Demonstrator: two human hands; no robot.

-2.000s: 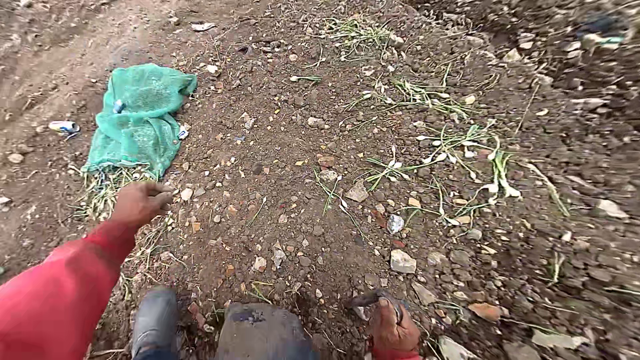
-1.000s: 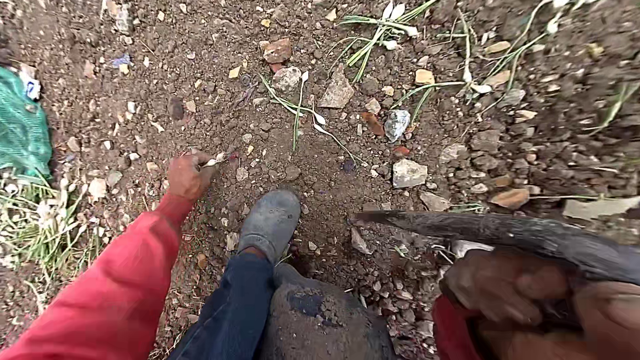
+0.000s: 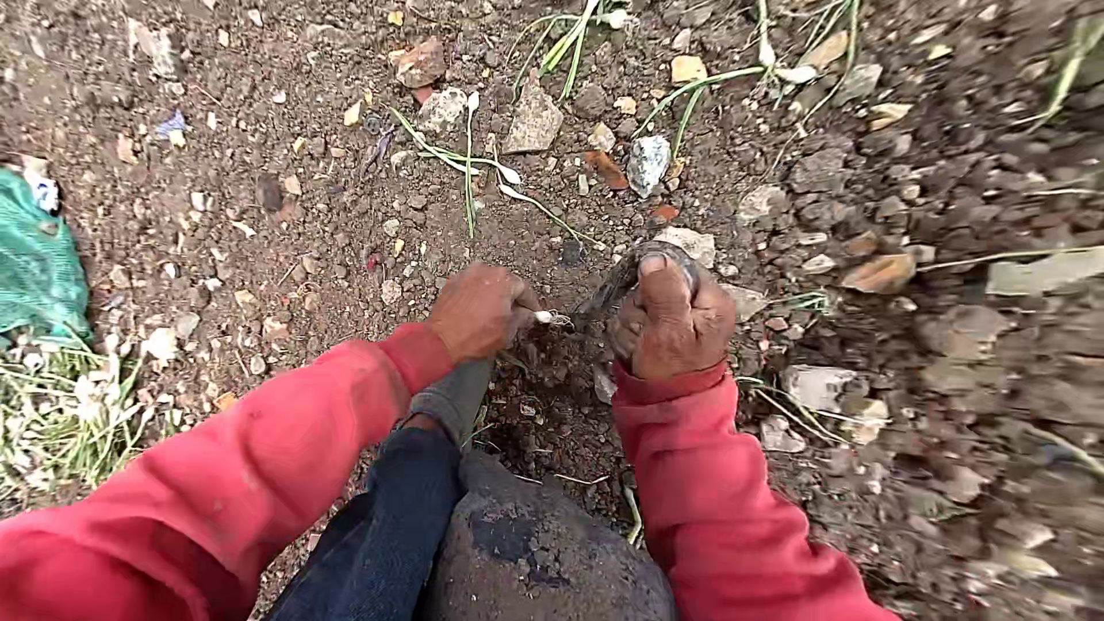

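Note:
My left hand (image 3: 485,312) pinches a small white bulb seedling (image 3: 545,317), its rooted end poking out beyond the fingertips. Just to its right, my right hand (image 3: 671,317) grips a dark, curved tool (image 3: 623,274), perhaps a horn or a piece of wood. The tool's tip points down at the soil beside the bulb; whether it touches the soil I cannot tell. Ahead of my hands, several green-stemmed bulb seedlings (image 3: 470,159) lie loose on the stony soil. A heap of similar seedlings (image 3: 73,414) lies at the left.
A green mesh sack (image 3: 39,259) lies at the left edge. Stones, such as a grey-brown one (image 3: 533,121) and a pale one (image 3: 819,386), are scattered over the soil. My boot (image 3: 457,397) and a mud-covered knee or boot (image 3: 543,552) are below my hands.
My left hand has moved right, with the bulb at its fingertips, and is now beside my right hand. The dark tool, which pointed left, now slants down to the soil.

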